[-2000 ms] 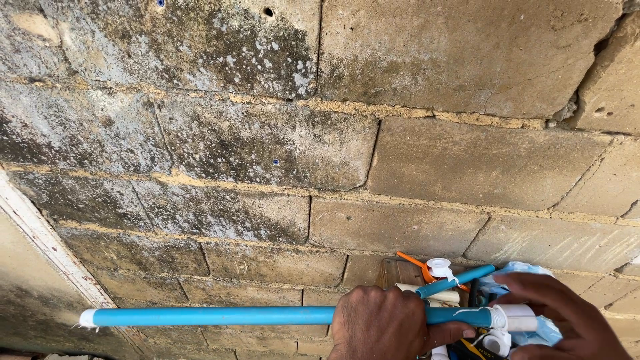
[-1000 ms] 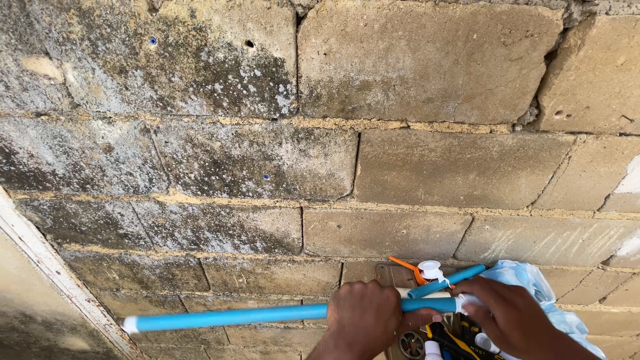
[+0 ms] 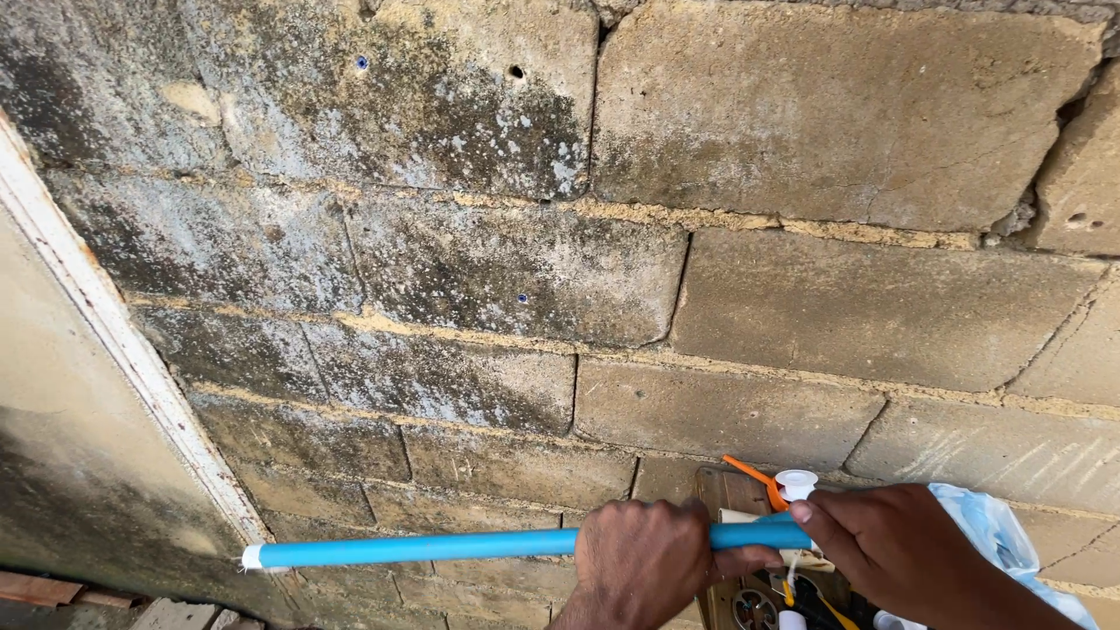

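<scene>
A long blue plastic pipe (image 3: 420,549) lies level across the lower part of the view, in front of the block wall. White tape or wrap (image 3: 252,557) covers its left end, with loose strands. My left hand (image 3: 643,556) is closed around the pipe right of its middle. At the pipe's right end, my right hand (image 3: 884,547) has its thumb and fingers on the tip, which they partly hide. Just behind the right hand are a white plastic spool (image 3: 795,483) and an orange-handled tool (image 3: 754,474).
A wooden board or stool top (image 3: 722,494) below my hands carries tools and fittings, partly hidden. A light blue plastic bag (image 3: 984,525) is at the right. A rusty white metal frame (image 3: 131,332) borders the block wall (image 3: 840,114) on the left; broken blocks (image 3: 179,615) lie bottom left.
The white fitting by my right hand two seconds ago no longer shows at the pipe's right end. My right hand has moved onto that end. My left hand still grips the pipe.
</scene>
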